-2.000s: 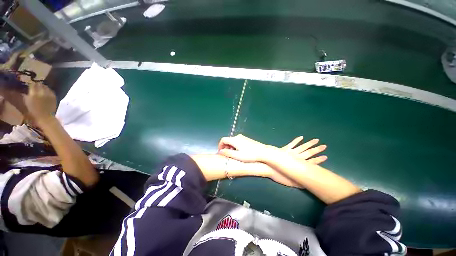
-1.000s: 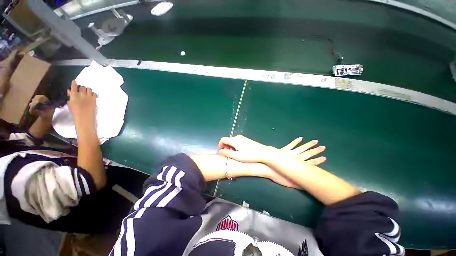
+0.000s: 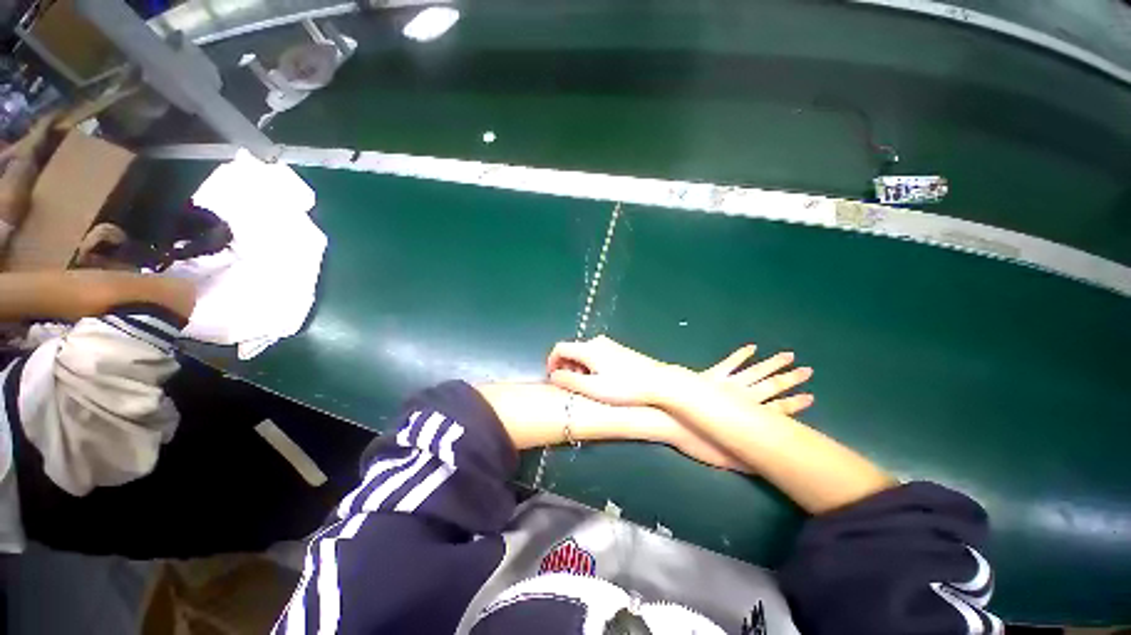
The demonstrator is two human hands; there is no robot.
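My forearms lie crossed on the green workbench top [image 3: 434,267]. My left hand [image 3: 750,403] is at the right, palm down with fingers spread, holding nothing. My right hand [image 3: 608,370] is at the left, its fingers curled, resting on my left forearm by a thin bracelet. No object shows in it. My right forearm crosses over my left hand's back and hides part of it.
A pale rail [image 3: 558,184] edges the bench. Beyond it on the belt lie a labelled piece with a wire [image 3: 912,189], a white lid [image 3: 430,22] and a pale part [image 3: 304,68]. At left, a neighbour's arm [image 3: 99,295] reaches over a white sheet [image 3: 279,254] near a carton [image 3: 68,199].
The parts on the belt have moved to the right. The neighbour's arm has shifted and now reaches in low across the left edge. My hands have stayed in place.
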